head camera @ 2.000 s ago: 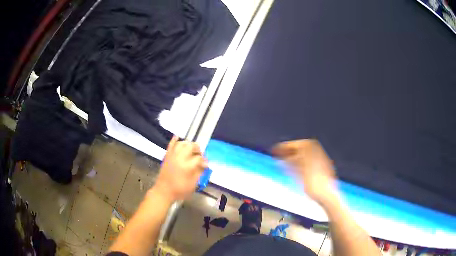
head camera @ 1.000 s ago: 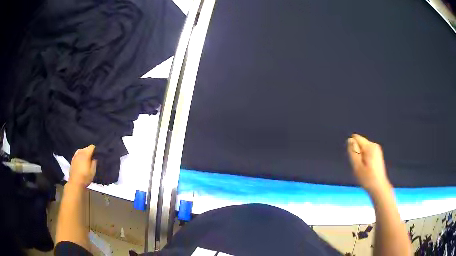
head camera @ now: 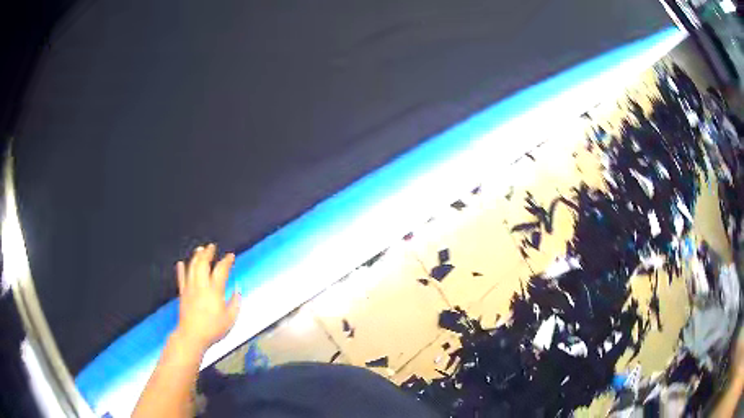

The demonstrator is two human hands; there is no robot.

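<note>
A wide, smooth black fabric ply [head camera: 245, 122] covers most of the table. A bright blue fabric strip [head camera: 391, 173] shows along its near edge, beside the white table rim [head camera: 408, 204]. My left hand [head camera: 205, 298] is at the near edge, over the black ply's border and the blue strip, with its fingers apart and nothing in it. Whether it presses on the cloth is hard to tell. My right hand is not in view; only a sliver of skin, likely my right arm, shows at the right frame edge.
A pale metal rail [head camera: 24, 302] curves along the left frame edge. The tan tiled floor [head camera: 383, 302] lies beyond the near table edge, littered with dark fabric scraps [head camera: 538, 343], densest at the right. My dark shirt is at the bottom.
The view has swung right along the table. The rail now sits at the far left, and the loose black heap is out of view. My left hand has opened; my right hand has left the picture.
</note>
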